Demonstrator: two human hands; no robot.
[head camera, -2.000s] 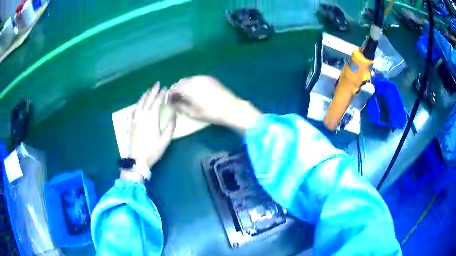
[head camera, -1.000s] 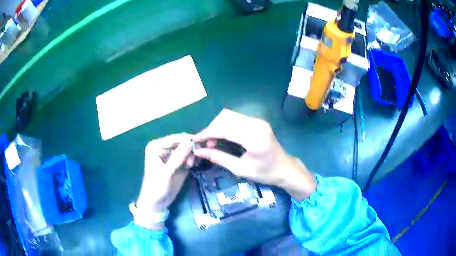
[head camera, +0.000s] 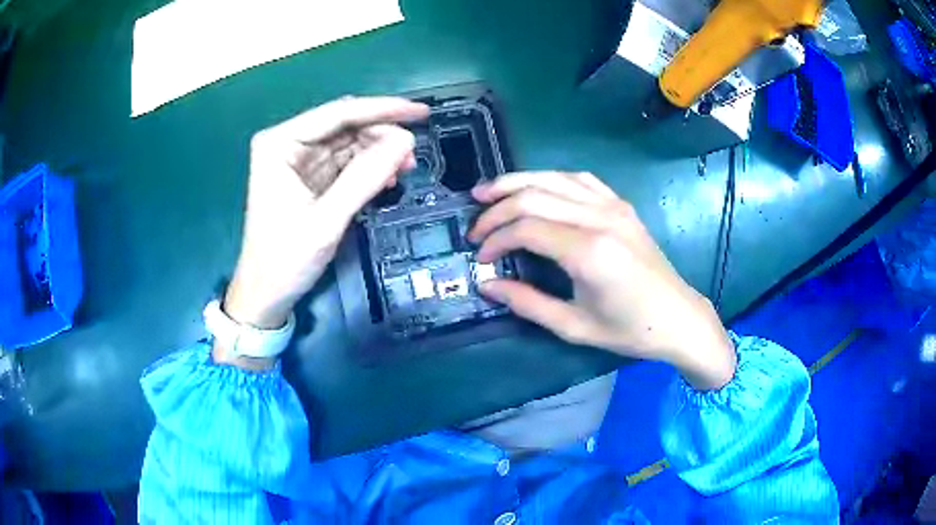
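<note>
The open black housing (head camera: 452, 220) lies flat in the dark fixture (head camera: 354, 297), its two halves unfolded. The upper half has a round ring and a dark rectangular opening. The lower half holds a module (head camera: 431, 241) with white patches. My left hand (head camera: 318, 195) is over the upper half's left side, index finger extended and the other fingers curled near the thumb; whether it holds something small is hidden. My right hand (head camera: 585, 256) is at the lower half's right edge, fingers spread, fingertips over or touching it, with nothing visible held.
The yellow-orange screwdriver (head camera: 734, 46) hangs over the white-grey screw feeder (head camera: 641, 46) at upper right. A blue bin (head camera: 821, 108) stands beside it. A cream-white paper sheet (head camera: 246, 41) lies at upper left, a small blue bin (head camera: 41, 256) at far left. A dark cable curves at right.
The view has shifted down towards the bench edge. My hands, together over the housing a second ago, have moved apart, uncovering both halves. Two seconds ago they were at the paper.
</note>
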